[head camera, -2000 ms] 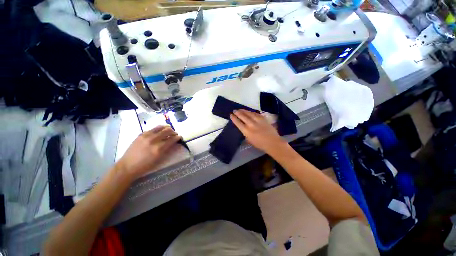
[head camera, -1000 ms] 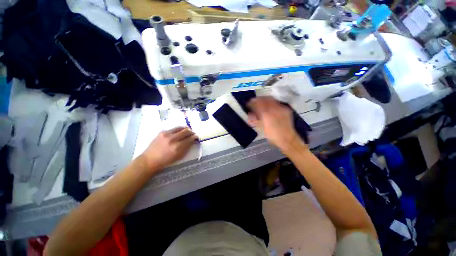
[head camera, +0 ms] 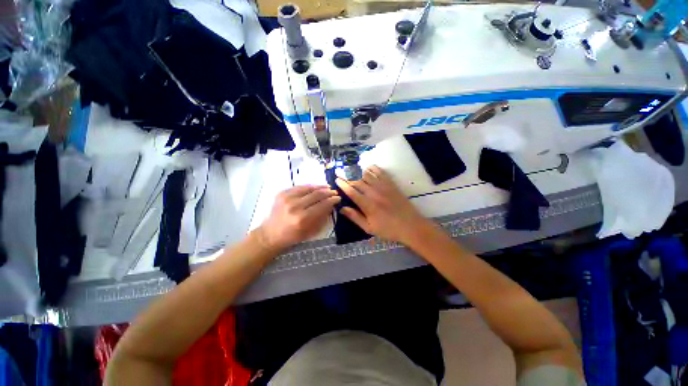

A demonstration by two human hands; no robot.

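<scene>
A small dark fabric piece (head camera: 350, 226) lies at the presser foot (head camera: 330, 160) at the left end of the white sewing machine (head camera: 468, 71), its lower part spread towards the table edge. My left hand (head camera: 300, 215) holds its left side near the needle. My right hand (head camera: 379, 203) lies on it from the right, fingertips close to the presser foot. The needle tip is too small to make out. Another dark rectangle (head camera: 436, 156) lies right of my right hand. Two overlapping dark pieces (head camera: 522, 209) lie farther right.
A dark garment heap (head camera: 181, 68) is at the upper left. White-grey strips (head camera: 113, 219) and a dark strip (head camera: 172, 226) lie at the left. A crumpled white cloth (head camera: 637, 192) is at the right. A red bag (head camera: 215, 354) and blue crates (head camera: 597, 317) are below the table.
My right hand has moved left from the loose dark pieces to the presser foot. One dark piece is now between both hands. The view has shifted left.
</scene>
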